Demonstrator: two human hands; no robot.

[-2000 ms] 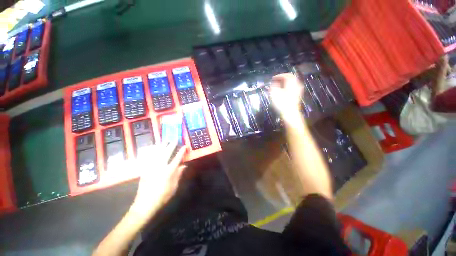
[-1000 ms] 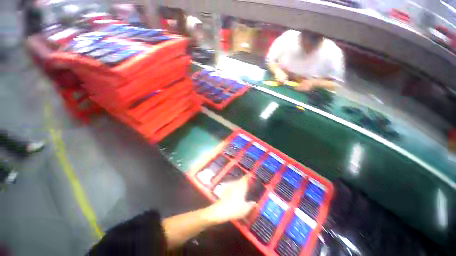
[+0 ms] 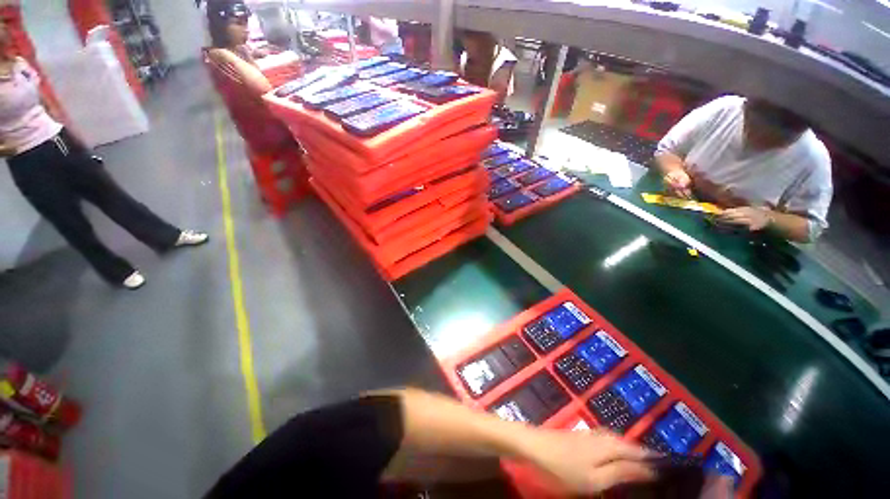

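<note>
The red phone tray [image 3: 673, 377] lies at the lower right on the green bench. Keypad phones [image 3: 591, 361] with blue fronts and white top strips sit face up in its far row. Two phones [image 3: 495, 367] with open dark backs and pale labels lie in the near row. My left hand [image 3: 600, 464] reaches over the near side of the tray, its fingers on a blurred dark phone [image 3: 675, 478]. A skin-coloured patch at the bottom edge looks like my right hand [image 3: 720, 485], mostly cut off; its grip is hidden.
Stacked red trays [image 3: 390, 185] with phones on top stand beyond the tray. A neighbouring phone tray [image 3: 532, 200] is behind them. A person in white [image 3: 747, 161] works across the green bench [image 3: 625, 283]. Another person [image 3: 63, 146] stands on the left floor; one sits beyond the stack.
The view has swung left and up, moving the tray to the lower right and showing more floor. My left hand has moved from the near-row phones toward the tray's right part.
</note>
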